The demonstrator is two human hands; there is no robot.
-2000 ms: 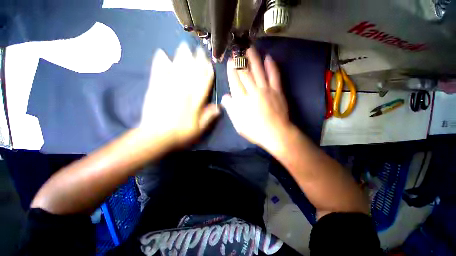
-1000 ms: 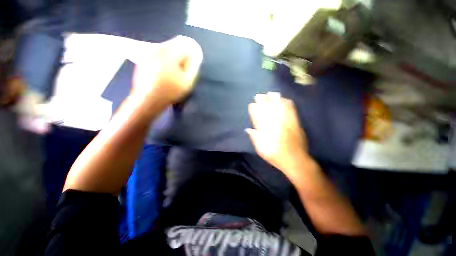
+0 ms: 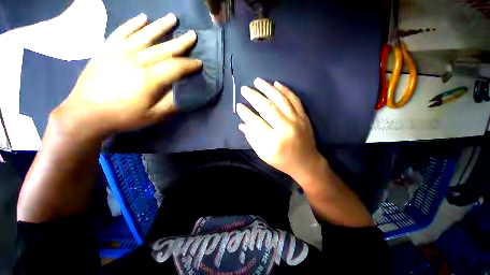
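Observation:
A large navy garment panel (image 3: 333, 80) lies spread on the table under the machine. A smaller dark grey cloth piece with a rounded corner (image 3: 207, 80) lies on it left of the needle area. My left hand (image 3: 134, 75) lies with spread fingers over that piece, its fingertips on or just above it. A narrow opening with a pale line (image 3: 233, 94) runs in the panel between my hands. My right hand (image 3: 279, 123) rests flat on the panel just right of this opening. The presser foot is dark and partly cut off by the top edge.
A brass-coloured knurled knob (image 3: 261, 29) stands right of the needle area. Scissors (image 3: 400, 75) and green-yellow snips (image 3: 448, 96) lie at the right. A small dark piece (image 3: 48, 80) lies at the left. Blue crates (image 3: 126, 193) stand below.
The view has swung back to the needle area. My left hand, earlier over the white table part, is now over a small dark piece on the panel. My right hand rests beside the opening.

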